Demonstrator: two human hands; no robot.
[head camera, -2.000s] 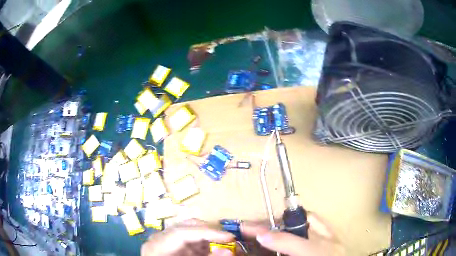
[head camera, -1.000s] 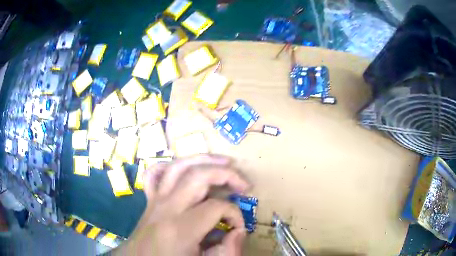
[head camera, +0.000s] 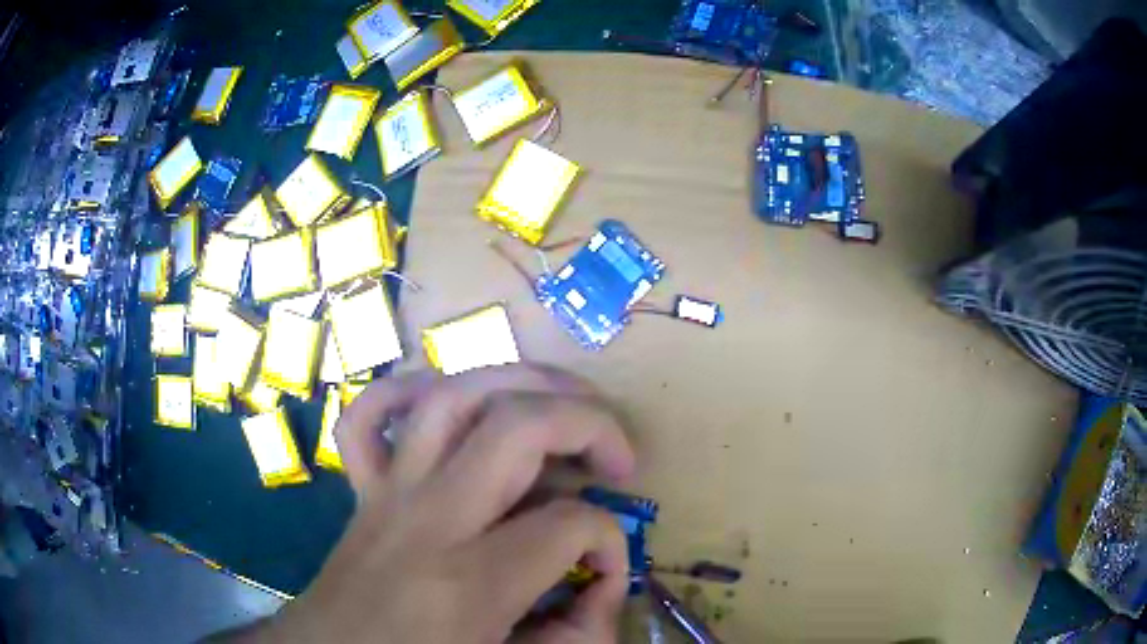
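Note:
My left hand (head camera: 484, 491) comes from the lower left and grips a small blue circuit board (head camera: 638, 535) over the cardboard. A bit of yellow battery edge (head camera: 580, 574) shows between its fingers; the rest is hidden. A small dark part (head camera: 714, 571) lies to the right of this board on short wires. The metal barrel of the soldering iron (head camera: 681, 616) enters from the bottom edge, its tip close to the board's lower edge; I cannot tell if it touches. The iron's handle and my right hand are out of the picture.
Two wired blue boards (head camera: 601, 284) (head camera: 809, 177) lie on the cardboard sheet (head camera: 855, 415). Yellow-edged batteries (head camera: 287, 264) are scattered at left, beside shiny packed assemblies (head camera: 63, 277). The fan (head camera: 1069, 296) and the blue-yellow box (head camera: 1113, 503) stand at right.
The view has shifted down and closer to the cardboard. My left hand now covers more of the picture, holding the board. My right hand and the iron's handle have left view; the barrel is lower.

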